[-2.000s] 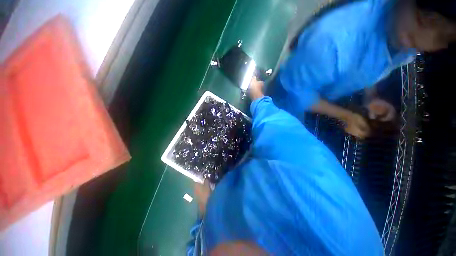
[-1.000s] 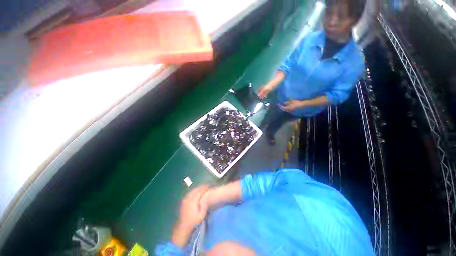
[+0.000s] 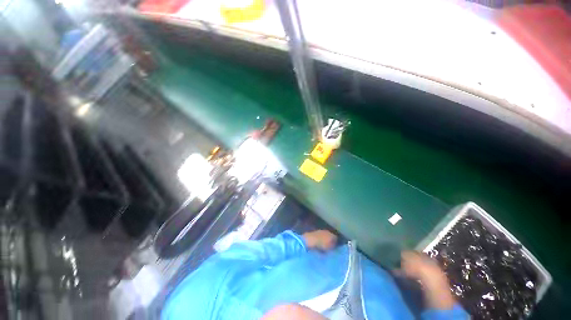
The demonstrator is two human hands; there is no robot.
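Note:
A white-rimmed tray [image 3: 510, 234] heaped with small black shiny clips lies on the green bench at the lower right. My right hand [image 3: 429, 275] is blurred, beside the tray's left side; its fingers are unclear and I cannot tell whether it holds anything. My left hand [image 3: 320, 240] is small and blurred at the end of its blue sleeve, in front of my body near the bench's near edge. Its fingers look curled, but their inner side is hidden. A small white piece [image 3: 394, 219] lies on the bench left of the tray.
Two yellow labels [image 3: 313, 170] and a pale cup with thin items [image 3: 332, 132] are on the bench, with a brown-red object [image 3: 269, 129] beyond. A pole rises behind the cup. A raised white surface [image 3: 401, 44] runs behind. Blurred equipment [image 3: 213, 194] stands left.
The view has swung left, so the tray now shows at lower right and the other person is out of view. My hands, close together one second ago, are now apart.

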